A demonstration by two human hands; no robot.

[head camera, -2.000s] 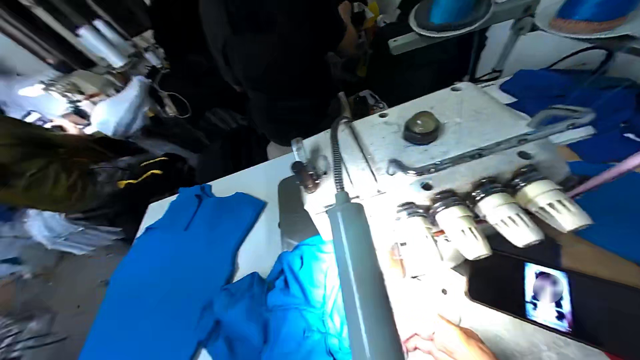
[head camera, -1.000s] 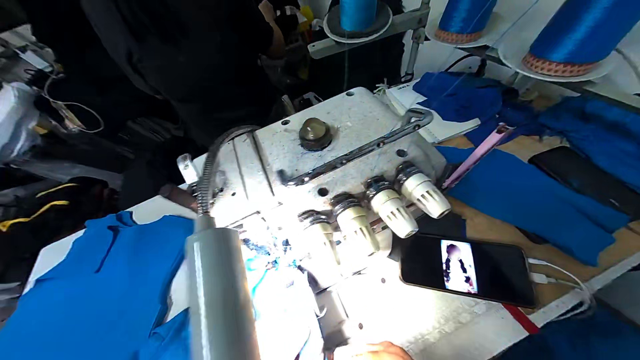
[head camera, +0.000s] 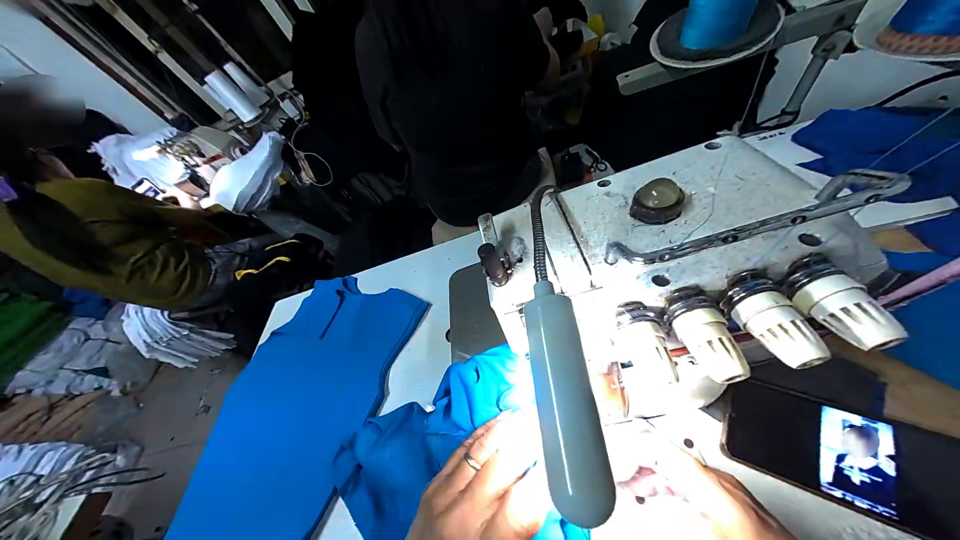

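My left hand, with a ring on one finger, presses on bunched blue fabric beside the needle area of an overlock sewing machine. Its fingertips fade into the lamp's glare. To the right, my right hand lies at the machine's front, partly washed out by light; whether it holds cloth cannot be made out. Between the hands hangs a grey gooseneck lamp, hiding the needle and presser foot. A flat blue garment piece lies on the white table to the left.
Cream tension knobs line the machine's front. A smartphone lies at the right. Thread cones stand above. A person in black stands behind the table; another in olive sits at the left. Blue cloth lies behind the machine.
My left hand, not visible in the earlier frames, now shows on the blue fabric. More of my right hand is in view than one second ago. The view has swung left since then.
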